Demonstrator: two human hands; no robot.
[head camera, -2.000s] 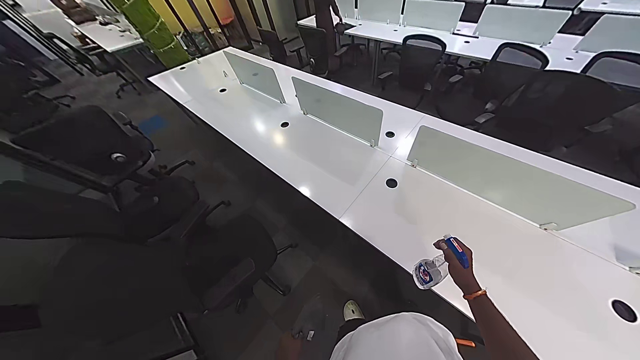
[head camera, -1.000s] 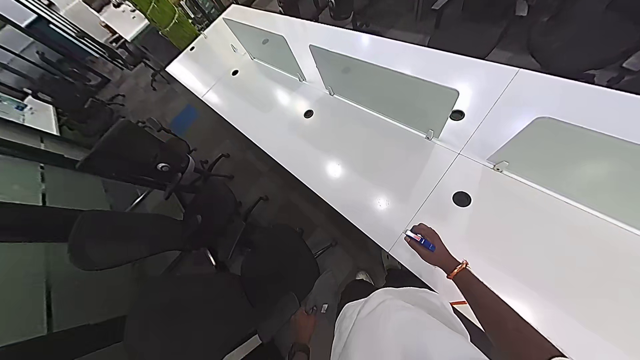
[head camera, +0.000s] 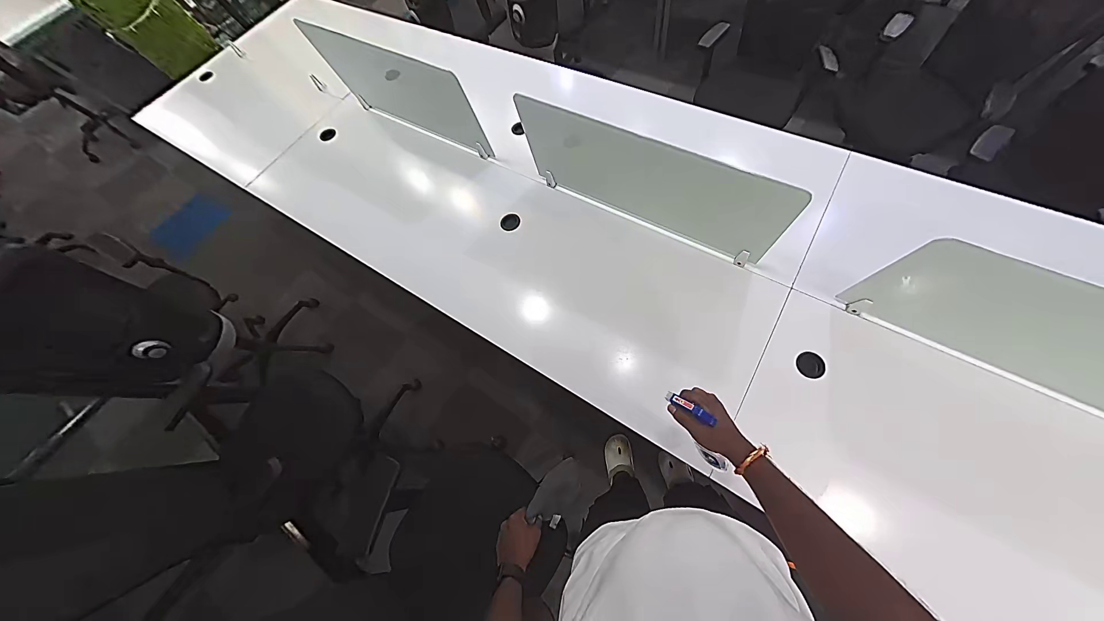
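Observation:
My right hand (head camera: 709, 423), with an orange thread bracelet at the wrist, is closed around the blue spray head of a bottle (head camera: 693, 409) above the near edge of the long white desk (head camera: 552, 276). Part of the bottle's clear, labelled body shows below the hand; the rest is hidden. Low beside my body, my left hand (head camera: 519, 539), with a dark band on its wrist, grips a grey cloth (head camera: 555, 492) over the dark floor area. The cloth hangs away from the desk.
Frosted divider panels (head camera: 660, 177) stand along the desk's middle, held by small clips. Black round cable grommets (head camera: 811, 365) dot the top. Black office chairs (head camera: 103, 310) crowd the left and the far side. My shoes (head camera: 618, 455) show beneath the near edge.
The view has shifted left along the desk. My right hand has carried the spray bottle left, across the desk's seam. The grey cloth in my left hand shows more clearly now.

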